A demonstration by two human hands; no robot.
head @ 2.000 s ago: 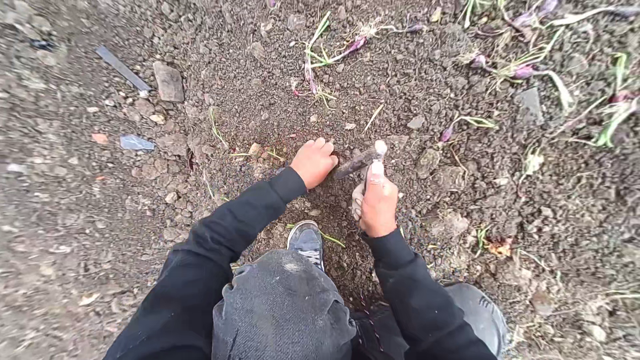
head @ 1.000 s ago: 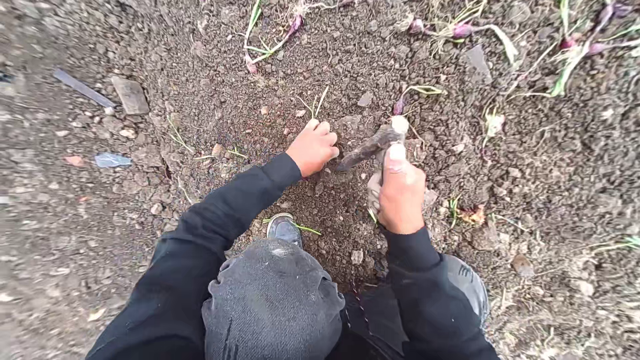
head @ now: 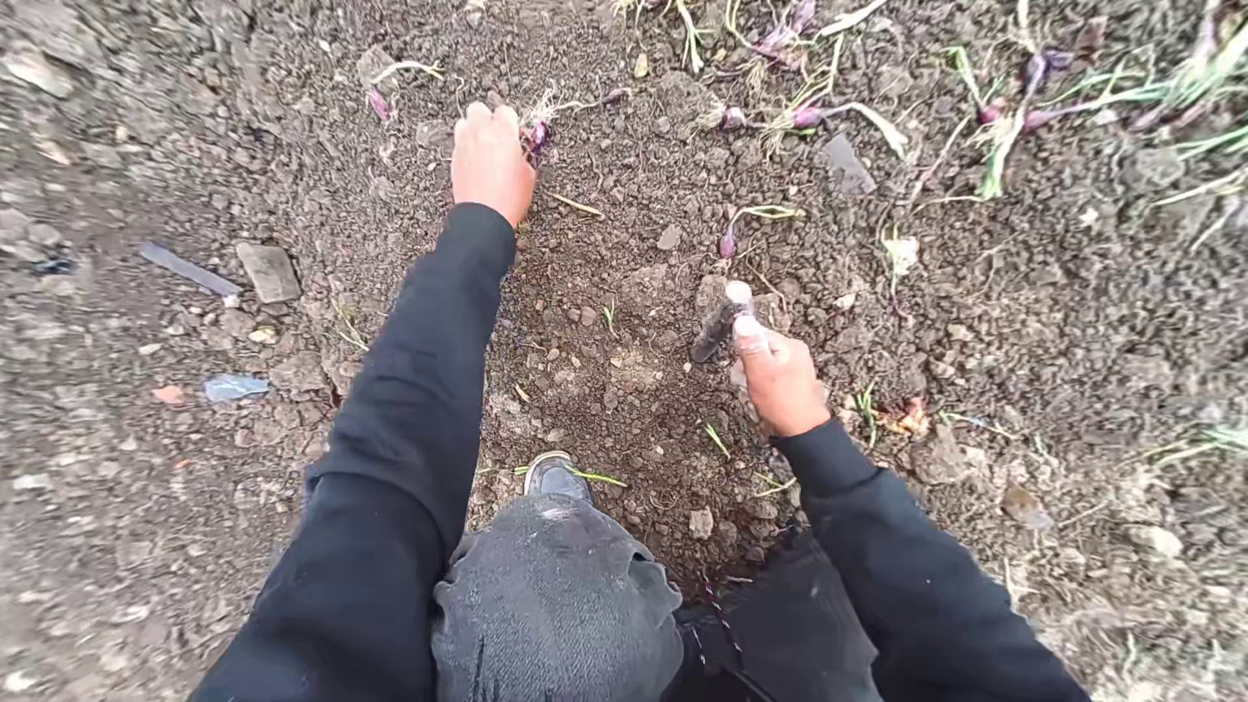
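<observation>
My left hand (head: 492,164) reaches forward at the upper middle, its fingers at a purple onion seedling (head: 537,135) on the soil; whether they grip it is hidden behind the hand. Closed around the handle of a small hand tool with a dark, soil-covered metal head (head: 717,331), my right hand (head: 783,382) is held above the ground right of the middle. Another purple onion seedling (head: 727,241) lies just beyond the tool. A small green shoot (head: 609,317) shows in the soil between my arms.
Several onion seedlings (head: 807,117) lie scattered at the upper right. At left are a flat grey strip (head: 190,270), a squarish stone (head: 269,273) and a bluish shard (head: 236,387). My shoe (head: 557,477) and knee are at the bottom middle.
My left hand has moved forward from beside the tool head to the seedlings at the top. My right hand still holds the tool. The small shoot is now visible between my arms.
</observation>
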